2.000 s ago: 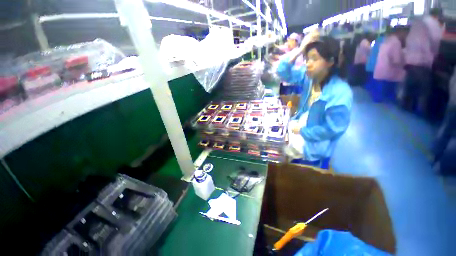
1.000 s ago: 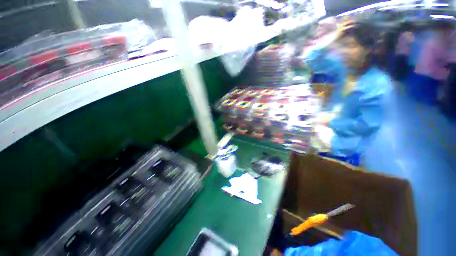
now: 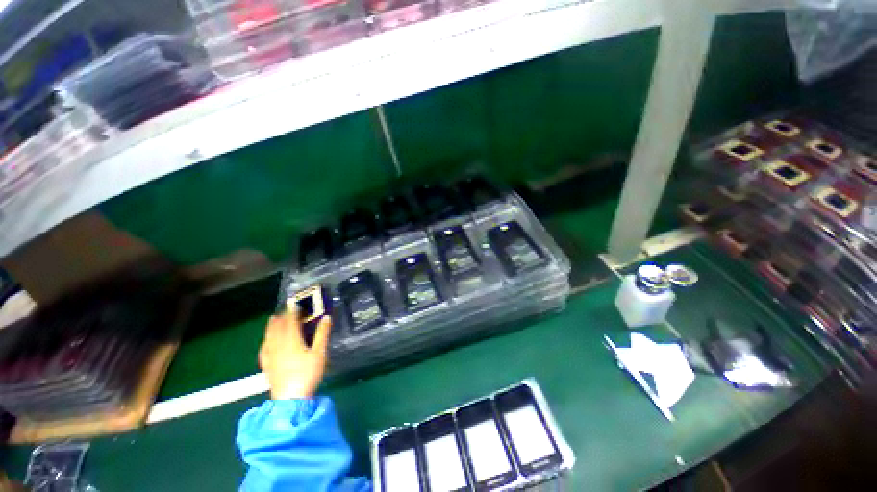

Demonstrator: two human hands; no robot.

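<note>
My left hand (image 3: pixel 293 356), bare with a blue sleeve, reaches to the left end of the stacked clear blister tray (image 3: pixel 452 312). Its fingers are at a phone with a yellow-framed screen (image 3: pixel 309 304); whether they grip it is unclear. Black phone units (image 3: pixel 416 282) lie in two rows of pockets in the tray. A small tray of front housings (image 3: pixel 463 444), black frames with white windows, lies near the bottom edge. My right hand is not in view.
A white bottle (image 3: pixel 644 300) with a shiny top, a crumpled white wipe (image 3: pixel 658 368) and a dark bagged heap (image 3: pixel 743 357) lie at right. Red-and-black trays (image 3: pixel 784 173) stand beyond the shelf post (image 3: pixel 664 135). More stacked trays (image 3: pixel 72 370) stand at left.
The view has swung left and down, away from the other worker and the carton. My left hand now shows at the blister tray; the front housings tray is more fully in view.
</note>
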